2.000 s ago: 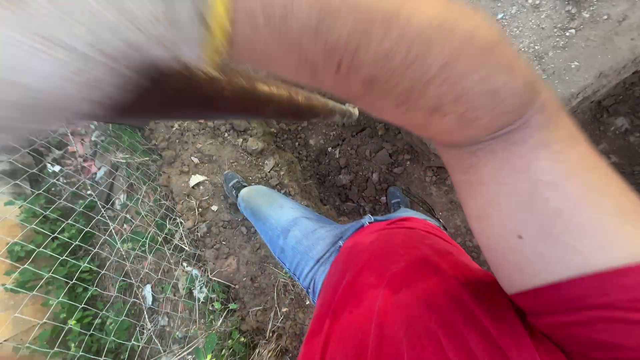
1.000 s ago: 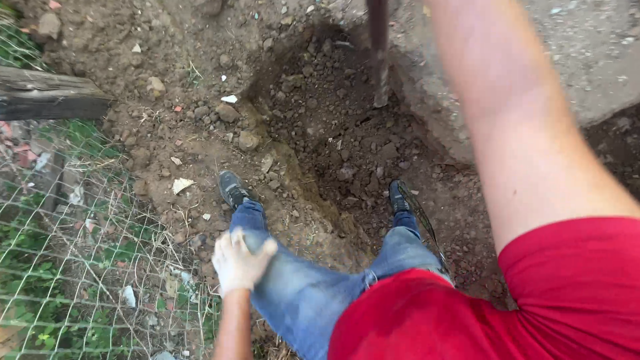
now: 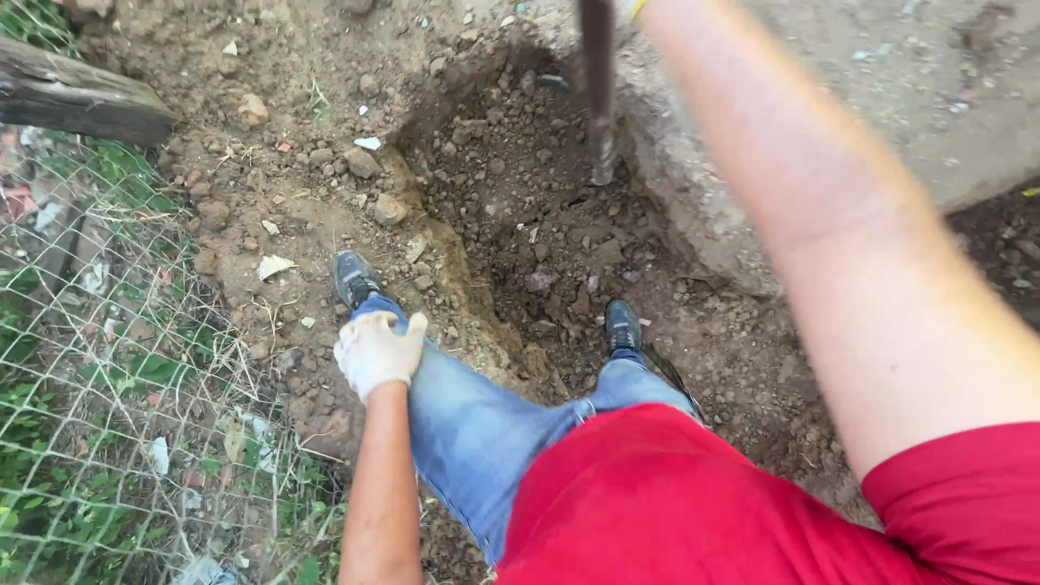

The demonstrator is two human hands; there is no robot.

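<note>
My left hand, in a white glove, rests on the left thigh of my blue jeans, near the knee. At the top edge, only a sliver of my right hand shows, with yellow at the wrist, right beside a dark metal bar. Its fingers are out of view, so its hold cannot be made out. The bar stands nearly upright in the view, its worn lower end over the loose soil of a dug trench. Whether its tip touches the soil is unclear.
My left shoe is on the bank beside the trench, my right shoe at its near end. A chain-link fence with weeds runs along the left, below a weathered wooden post. Hard ground borders the trench at right.
Two seconds ago my raised arm and a blurred bar crossed the upper view. Since a second ago, my left hand has settled on the thigh; the bar remains upright over the trench.
</note>
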